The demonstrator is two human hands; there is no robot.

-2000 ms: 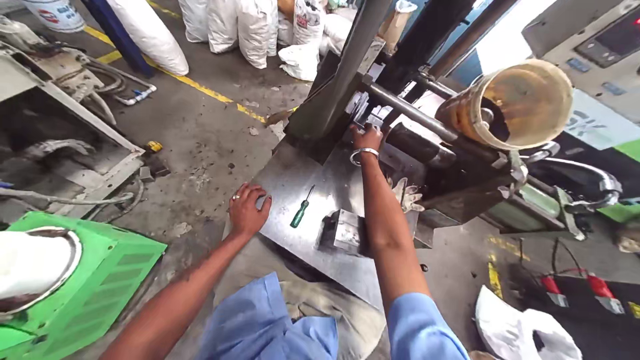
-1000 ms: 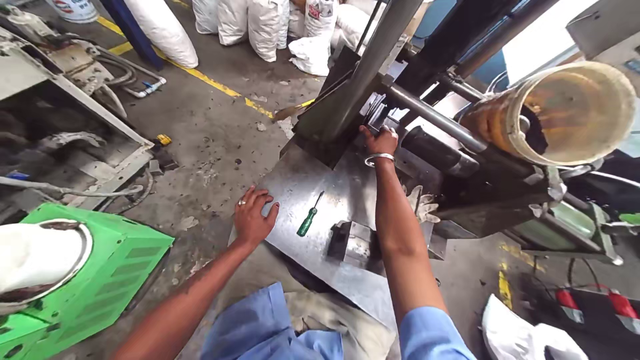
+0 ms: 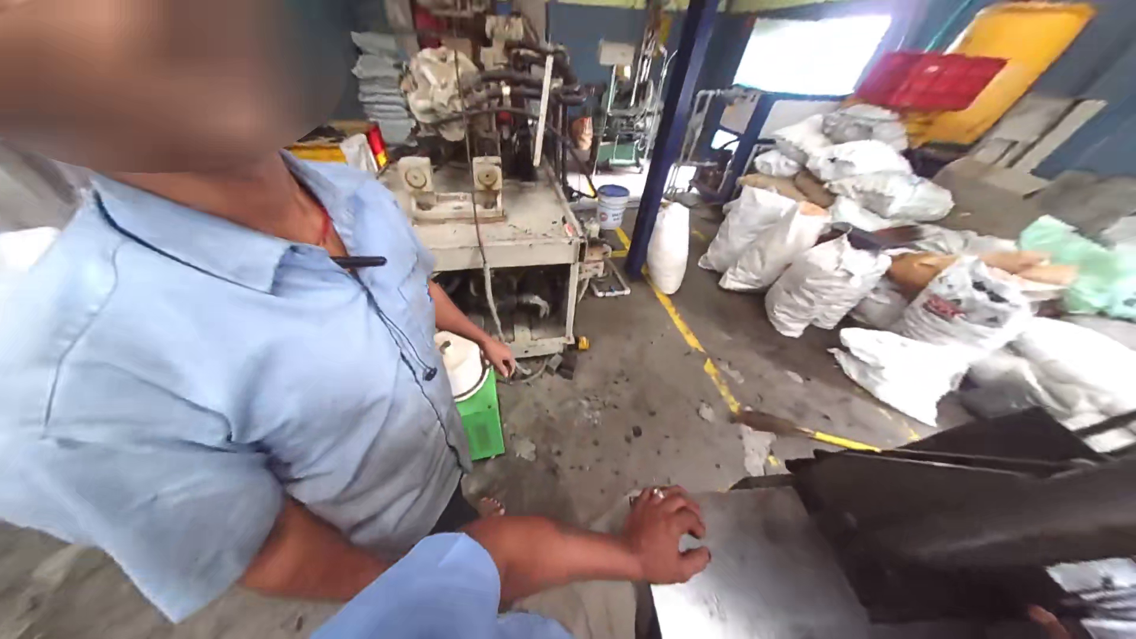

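Observation:
My left hand (image 3: 670,537) rests on the left edge of a bare metal tabletop (image 3: 763,568). Its fingers are curled but apart, with nothing held, and a ring shows on one finger. A small piece of skin at the bottom right edge looks like part of my right hand (image 3: 1047,621), beside the machine; the remainder is out of frame, so its grip cannot be told. Dark machine parts (image 3: 958,524) rise over the tabletop's right side.
Close on the left stands a person in a light blue shirt (image 3: 328,373), one arm hanging down. Behind are a green box (image 3: 482,422), a machine bench (image 3: 497,253), a blue post (image 3: 666,133) and a white bucket (image 3: 612,209). White sacks (image 3: 825,284) lie across the floor.
The view has swung up and to the left, bringing the other person into sight. My left hand stays at the table edge. The screwdriver and most of my right arm have left the view.

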